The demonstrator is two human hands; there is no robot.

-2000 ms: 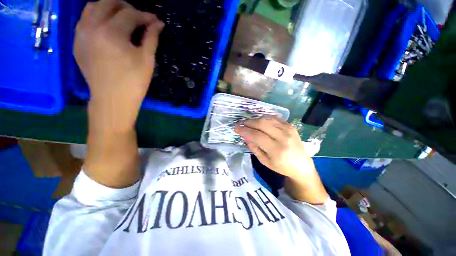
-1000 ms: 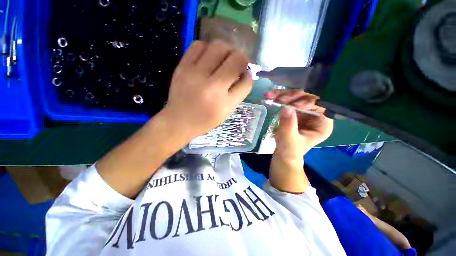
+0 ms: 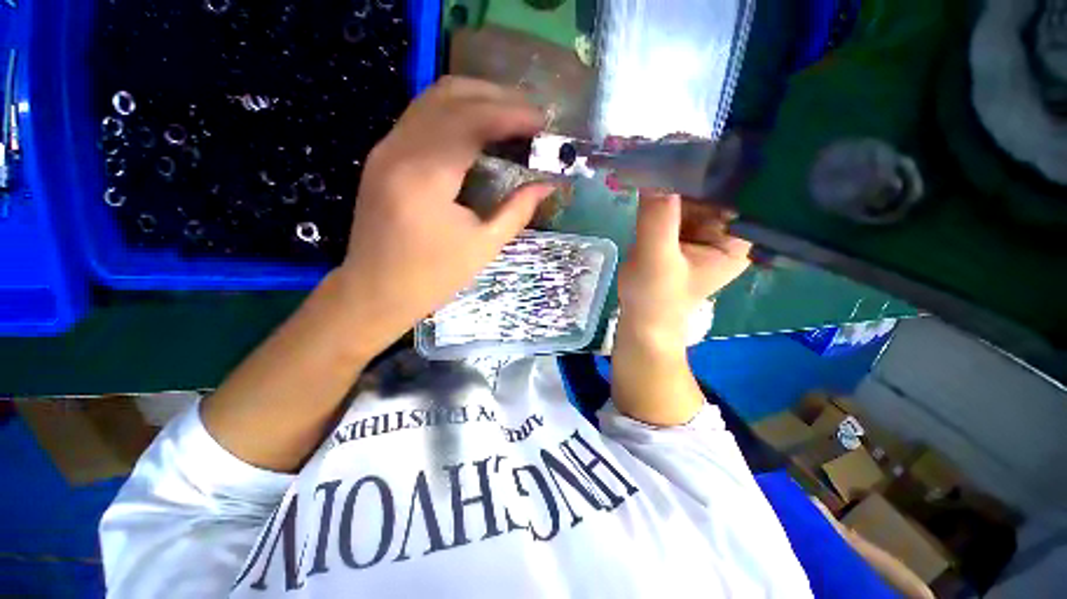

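Note:
The silver-white holder (image 3: 552, 153) with a dark hole sits at the tip of the grey press bar (image 3: 667, 164). My left hand (image 3: 427, 205) is left of the holder, thumb and forefinger apart on either side of it, with no part visible between them. My right hand (image 3: 669, 263) is under and beside the bar, thumb up and fingertips partly hidden behind the bar close to the holder. Whether it holds a pin cannot be seen. The clear tray (image 3: 521, 293) of silver pins lies between my forearms, near the shirt.
The blue bin (image 3: 263, 279) with scattered small rings is at left, another blue bin (image 3: 41, 307) at the far left edge. A long clear box (image 3: 667, 70) stands beyond the hands. The dark-green press body (image 3: 913, 129) fills the right. Cardboard boxes (image 3: 860, 474) lie below the bench.
My left hand has opened from its closed grip beside the holder, baring it. My right hand has moved up and left to the bar; the pin seen in it earlier no longer shows.

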